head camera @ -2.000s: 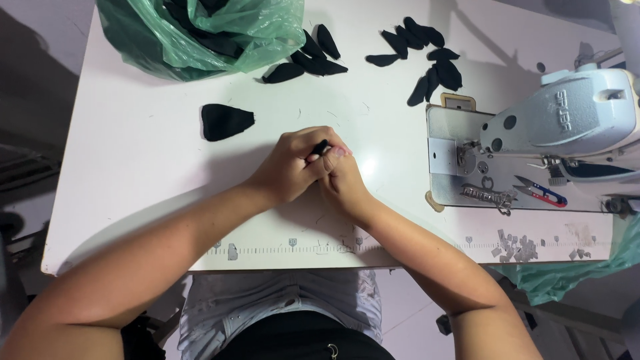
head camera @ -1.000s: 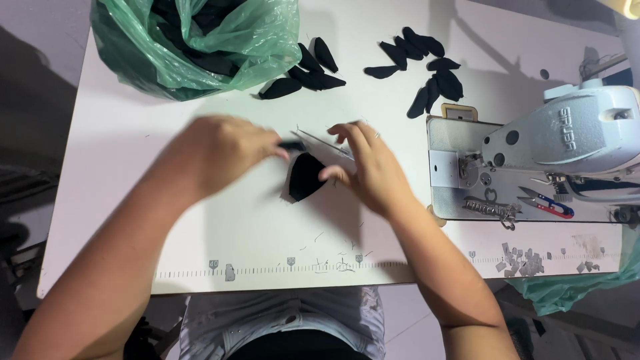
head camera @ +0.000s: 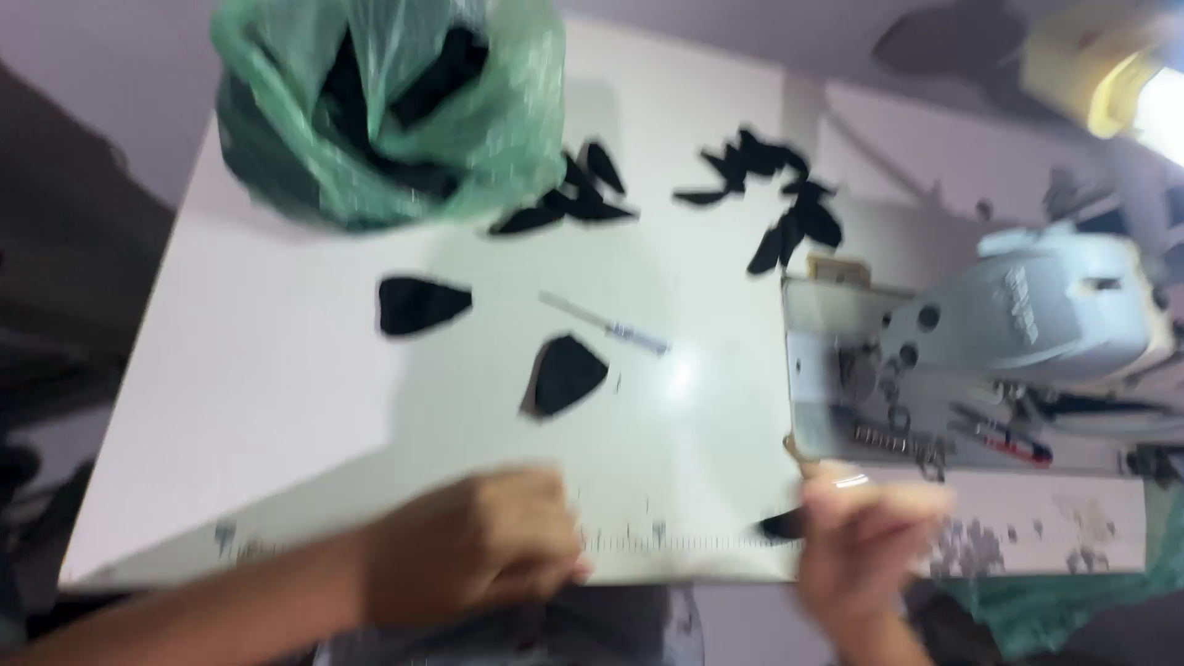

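My left hand (head camera: 490, 536) is blurred, its fingers curled over the table's near edge; whether it holds anything does not show. Further right, my right hand (head camera: 860, 546) is blurred too, beside a dark fabric piece (head camera: 782, 524) that its fingers partly cover; I cannot tell if it grips the piece. Beyond the hands, a black fabric piece (head camera: 569, 375) lies flat, with a thin tool with a pale handle (head camera: 638, 338) just past it. Another black fabric piece (head camera: 424, 305) lies to the left. Two loose groups of black pieces (head camera: 583, 194) (head camera: 809, 217) lie farther back.
A green plastic bag (head camera: 499, 120) with dark fabric inside stands at the back left. At the right is a sewing machine (head camera: 1054, 305), with thread snips (head camera: 1004, 435) on its bed. A printed ruler scale (head camera: 659, 535) runs along the near edge, and grey scraps (head camera: 967, 548) lie at the right.
Both hands were together around something dark, then apart over the middle piece; now they are near the front edge. The middle piece and the thin tool lie free of the hands.
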